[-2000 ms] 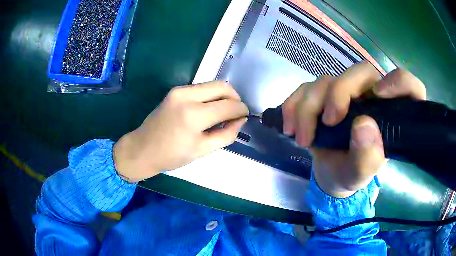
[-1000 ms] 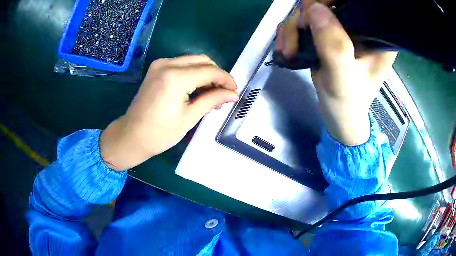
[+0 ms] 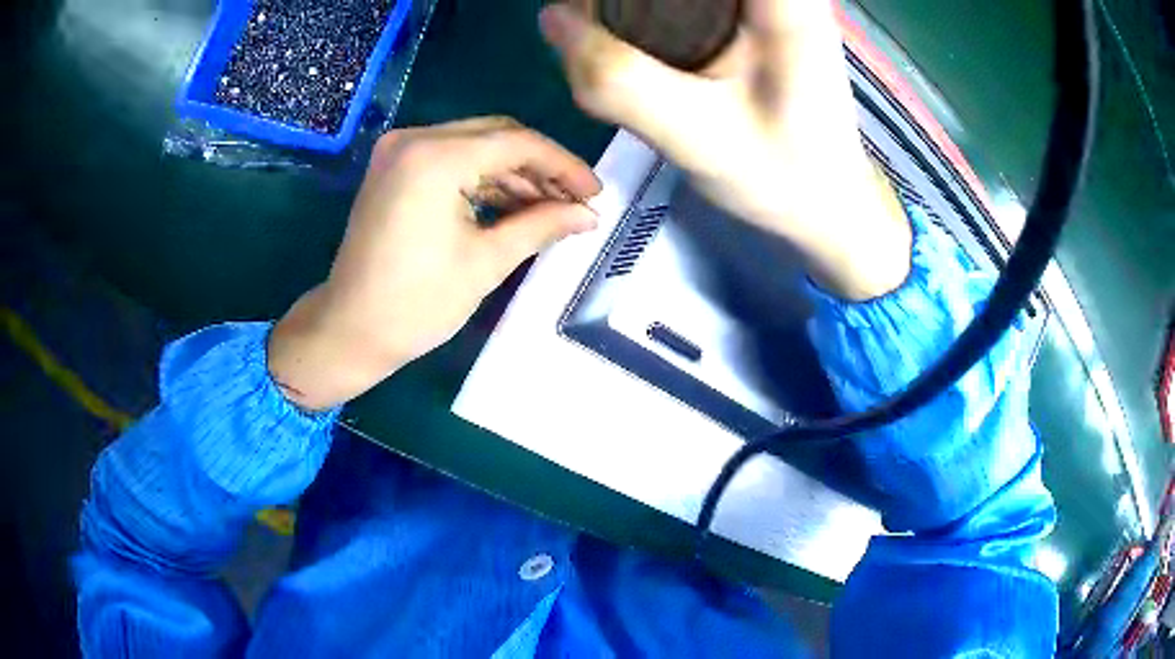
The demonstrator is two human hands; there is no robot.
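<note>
The laptop's grey bottom cover (image 3: pixel 735 290) faces up on a white foam sheet (image 3: pixel 541 373), partly hidden by my right arm. My left hand (image 3: pixel 432 238) is over the sheet's left edge, thumb and forefinger pinched together; a tiny speck, likely a screw, shows at the fingertips. My right hand (image 3: pixel 760 122) is raised over the far part of the laptop, gripping the black electric screwdriver (image 3: pixel 670 26) upright. Its rear end faces me; its bit is hidden.
A blue screw tray (image 3: pixel 354 125) full of tiny screws sits on clear plastic film (image 3: pixel 213 151) at the upper left of the green bench (image 3: pixel 116 219). The black driver cord (image 3: pixel 954 354) loops over my right sleeve and the laptop. A red-orange edge shows beyond the laptop.
My right hand and the driver have moved left and away from me, and the driver has swung upright. The cord now hangs across the right sleeve. My left hand moved off the cover, still pinching.
</note>
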